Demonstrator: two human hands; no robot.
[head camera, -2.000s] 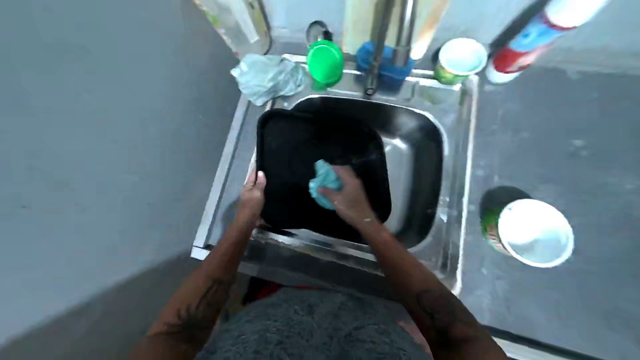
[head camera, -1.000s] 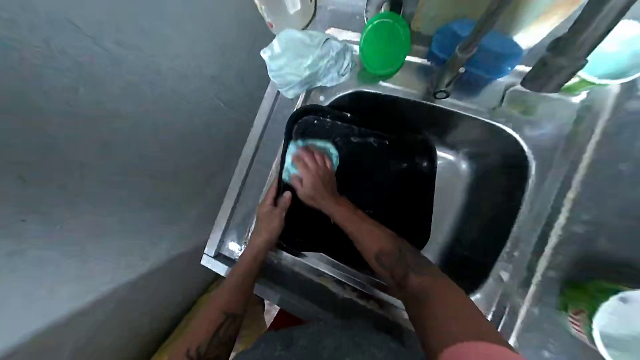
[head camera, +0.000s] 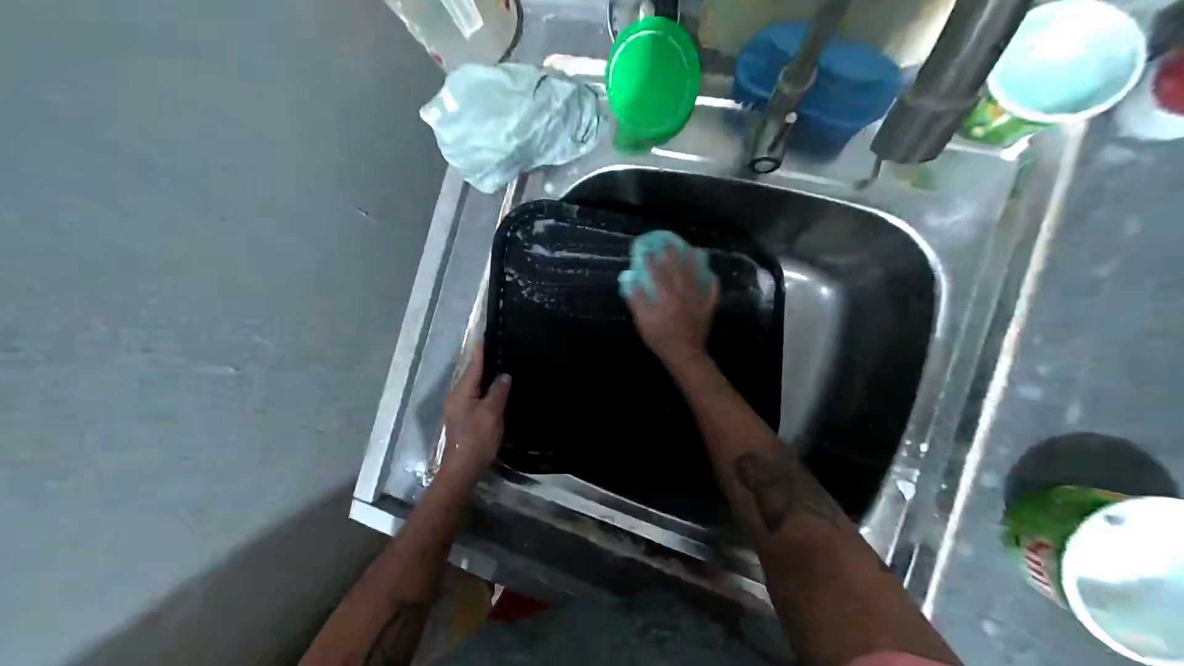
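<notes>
A black rectangular tray (head camera: 592, 379) with rounded corners lies tilted over the left part of the stainless steel sink (head camera: 823, 314). My left hand (head camera: 476, 416) grips its left edge, with the thumb on the inner side. Pressed on the upper right part of the tray is a light green cloth (head camera: 659, 245), held under the fingers of my right hand (head camera: 675, 301). Streaks of suds run across the top of the tray. The fingers beneath the tray's left edge are hidden.
Behind the basin stand a crumpled pale plastic bag (head camera: 509, 120), a green round-topped container (head camera: 653, 79), a blue container (head camera: 823, 79) and the faucet (head camera: 782, 120). A white tub (head camera: 1064, 60) is at the back right, another tub (head camera: 1128, 573) on the right counter. A grey wall (head camera: 203, 277) borders the left.
My right hand has moved with the cloth from the tray's upper left to its upper right since a second ago. The left hand stays on the left edge. The view has shifted closer since the earliest frame.
</notes>
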